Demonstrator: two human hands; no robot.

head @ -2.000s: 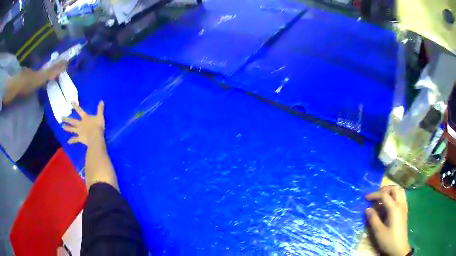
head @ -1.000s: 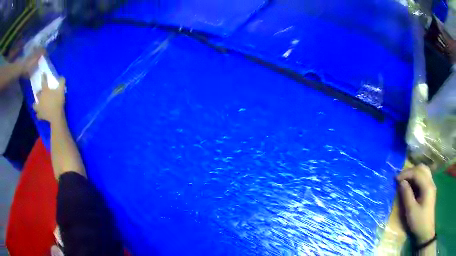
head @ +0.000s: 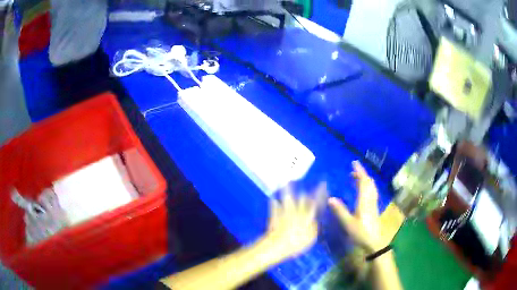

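A pair of long white power strips [head: 244, 133] lies side by side on the blue sheeting, running from the upper left toward my hands. Their white cords [head: 164, 61] lie coiled at the far end, with shiny clear film around them. My left hand [head: 295, 218] is blurred, fingers spread, at the near end of the strips; whether it touches them is unclear. My right hand [head: 363, 212] is just right of it, fingers apart and empty, above the bench.
A red tote [head: 144, 209] stands left of the bench with white bars and cords inside. Green matting [head: 422, 249] lies at the right, with a brown tray [head: 473, 150] and a clear holder [head: 416, 170] by it. A fan [head: 409, 45] stands beyond.
The view has swung left. The power strips now lie on the sheeting before me. My left hand has come from the far left to beside my right hand, and its grip on the white item is gone.
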